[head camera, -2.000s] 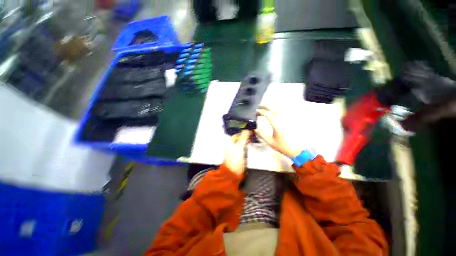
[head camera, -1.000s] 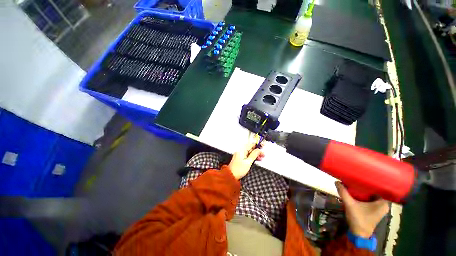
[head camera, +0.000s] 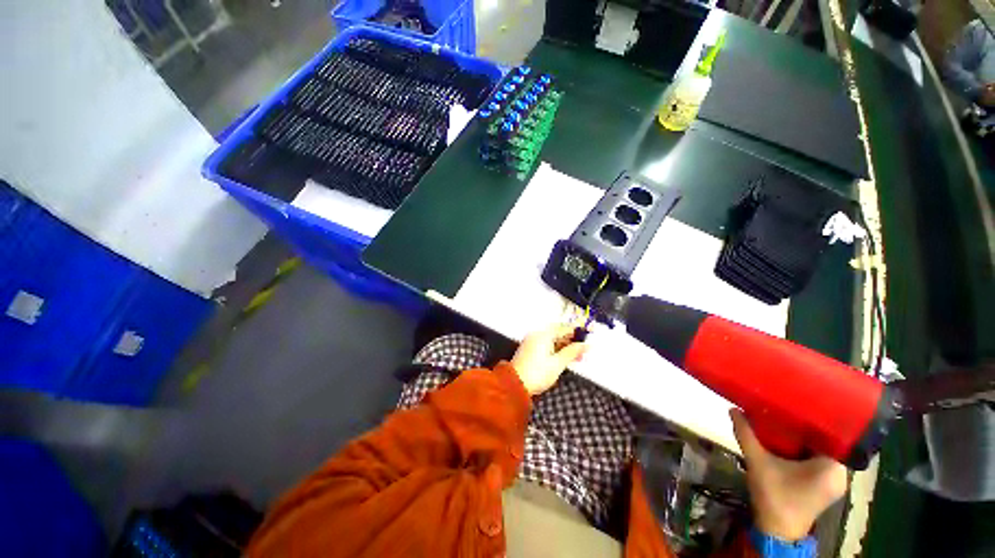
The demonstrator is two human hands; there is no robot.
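The black-grey socket housing (head camera: 622,226) with three round outlets lies on the white work sheet (head camera: 502,262), its open end towards me. A small circuit board and thin coloured wires (head camera: 595,292) show at that end. My left hand (head camera: 546,355) pinches the wires just in front of the opening; its fingertips are partly hard to make out. My right hand (head camera: 788,480) grips the handle of the red heat gun (head camera: 780,376). The black nozzle points left, its metal tip close beside the wires.
Stacked black end covers (head camera: 769,245) lie right of the housing. Green circuit boards with blue parts (head camera: 524,125) stand at the back left, and a yellow-liquid bottle (head camera: 684,100) behind. A blue crate (head camera: 256,191) of black parts is at left. White tissue (head camera: 841,228) lies at the right edge.
The heat gun, earlier lying at the right, is now in my right hand with its nozzle at the wires. My left hand stays at the wires. The view has shifted.
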